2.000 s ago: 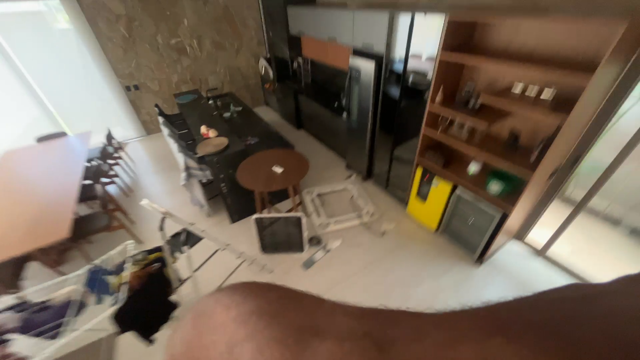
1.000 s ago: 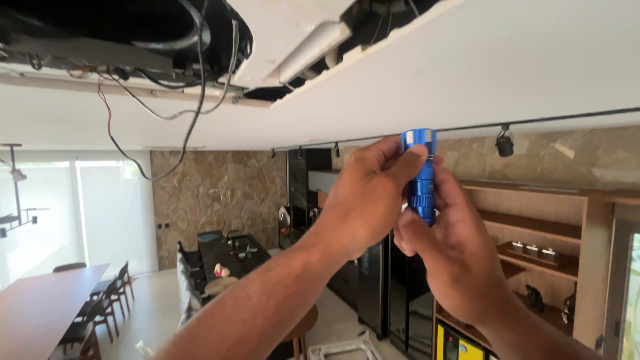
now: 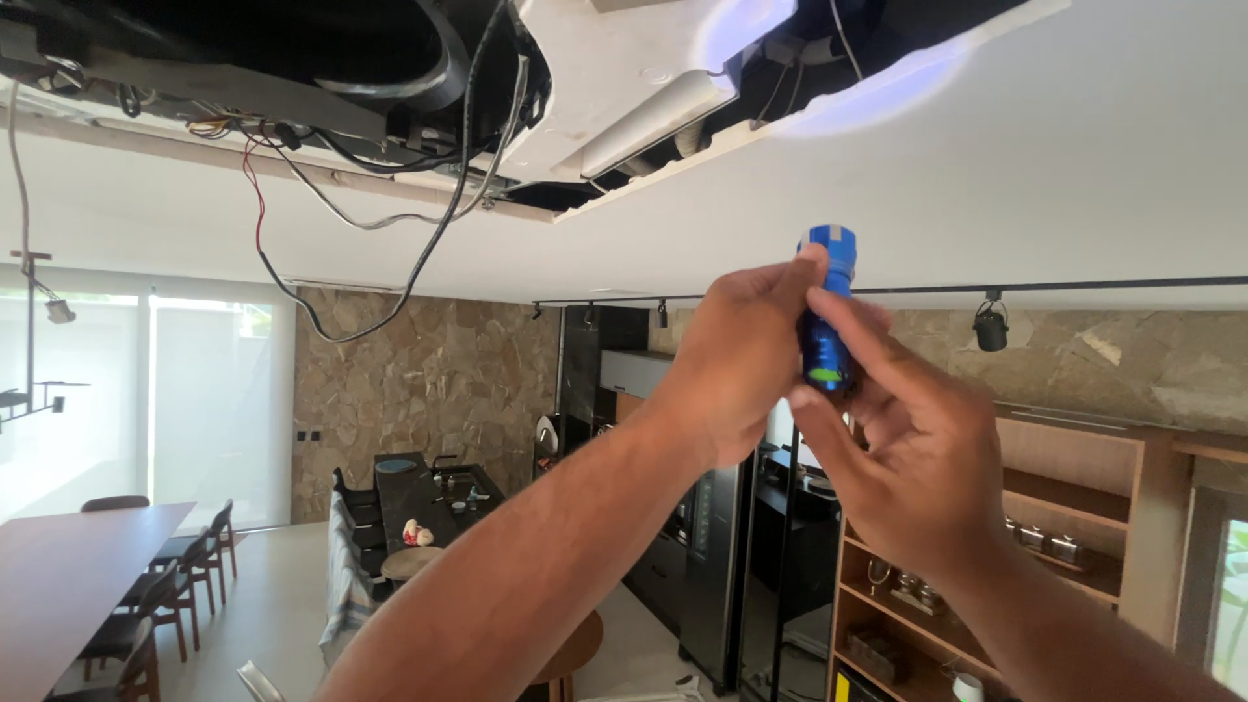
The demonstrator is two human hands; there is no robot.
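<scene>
A blue metal flashlight [image 3: 827, 312] points up toward the ceiling opening, and its bluish light falls on the opening's edge and the white panel [image 3: 624, 68]. My left hand [image 3: 746, 361] grips the flashlight near its head. The fingers of my right hand [image 3: 897, 429] touch the lower body from the right. Above left is an opened ceiling air-conditioning unit [image 3: 292, 58] with a dark round interior. A black cable [image 3: 444, 224] and thin red wires [image 3: 255, 195] hang from it in loops.
A black track with a spotlight [image 3: 992, 327] runs along the ceiling. Below stand a long dining table [image 3: 88, 575] with chairs, a dark counter [image 3: 409, 507], a round wooden table [image 3: 580, 643] and wooden shelves [image 3: 1068, 487]. A pendant fixture [image 3: 31, 341] hangs at far left.
The view has swung up from the floor to the ceiling. Both hands have come into view with the flashlight. Its light now shows on the ceiling, where one second ago none was visible.
</scene>
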